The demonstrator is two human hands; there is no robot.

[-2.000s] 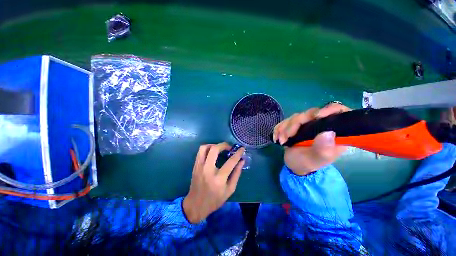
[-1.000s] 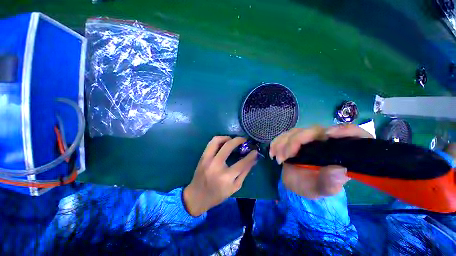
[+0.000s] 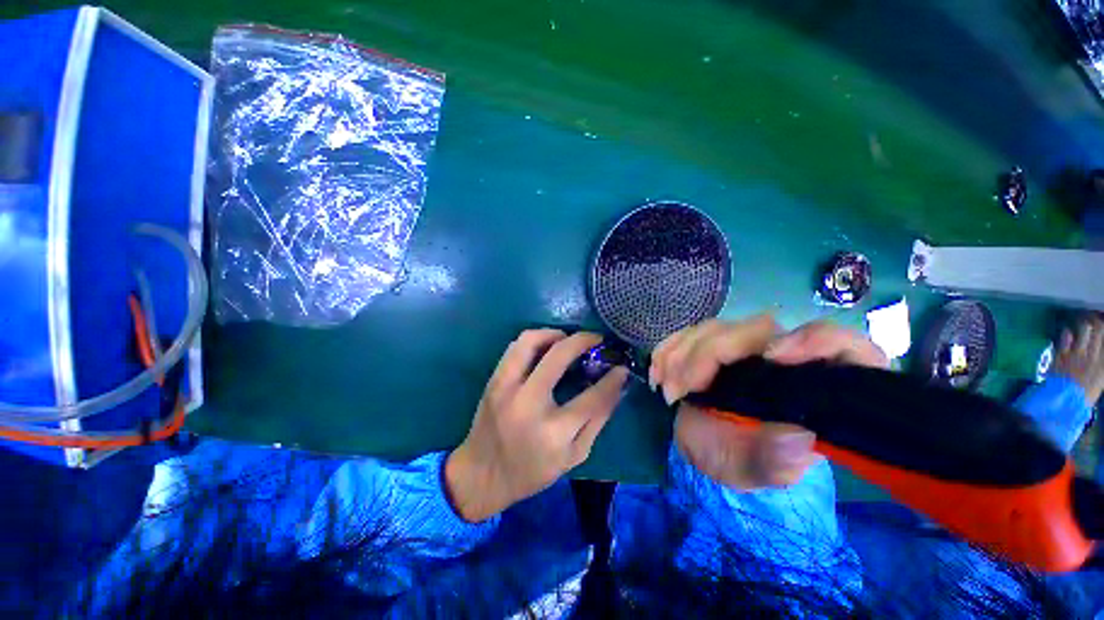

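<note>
A small round dark assembly (image 3: 602, 357) with purple glints lies on the green bench, just below the dish. My left hand (image 3: 529, 424) holds it between thumb and fingers. My right hand (image 3: 757, 394) grips the black-and-orange electric screwdriver (image 3: 920, 430), its handle pointing to the lower right. The thin bit points left at the assembly; whether it touches a screw cannot be told. The round black screw dish (image 3: 661, 274) sits just above both hands, with dark screws heaped on its upper side and its dimpled bottom showing below.
A clear zip-lock bag (image 3: 321, 182) lies left, beside a blue box (image 3: 127, 230) with grey and orange-red tubes. At right are a round part (image 3: 844, 279), a white paper slip (image 3: 890, 327), a second dark dish (image 3: 960, 343), a metal bar (image 3: 1011, 269) and another person's hand (image 3: 1077, 351).
The view has shifted, so bag and box sit higher. The screwdriver handle has swung its rear end downward. The bit is now at the assembly. The round part, slip and second dish have come into clear view.
</note>
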